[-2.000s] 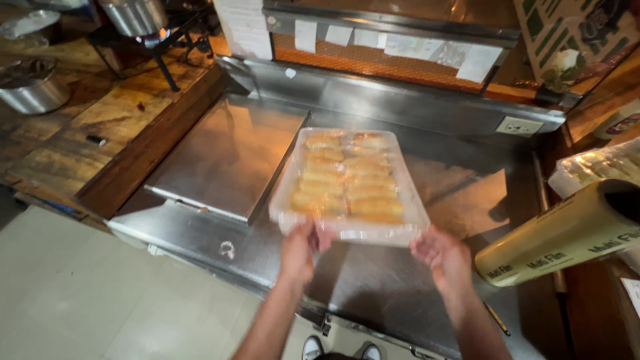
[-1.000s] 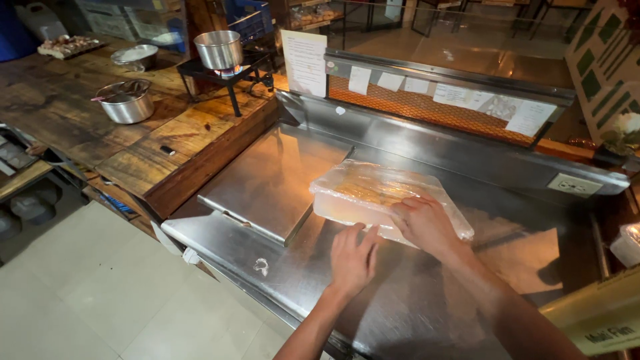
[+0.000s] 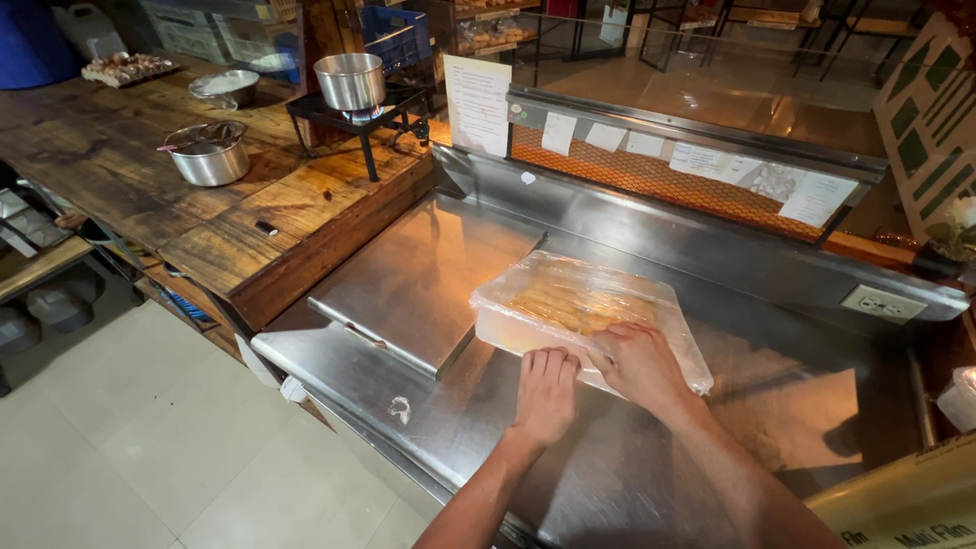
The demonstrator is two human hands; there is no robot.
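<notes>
A white plastic tray [image 3: 507, 335] under clear plastic film [image 3: 595, 274] rests on the stainless steel counter [image 3: 610, 473]. Golden-brown rolls [image 3: 557, 301] show through the film. My left hand [image 3: 547, 393] is at the tray's near side, its fingers bent at the film's edge; whether they grip it cannot be told. Over the near rim lies my right hand [image 3: 640, 362], its fingers curled on the film, the fingertips partly hidden. To the tray's left is a flat stainless steel cover [image 3: 435, 282]. A roll of plastic film [image 3: 907, 496] lies at the lower right.
A metal pot [image 3: 350, 82] stands over a lit flame on a black burner stand [image 3: 366, 137]. Another pot [image 3: 210, 160] and a metal bowl [image 3: 225, 88] sit on the wooden table [image 3: 91, 152]. The counter's raised back edge [image 3: 648, 221] carries a power outlet [image 3: 883, 303].
Two seconds ago my hands held the tray at its near corners. Both have since moved to the middle of its near side, the right one over the rim. The view has swung left.
</notes>
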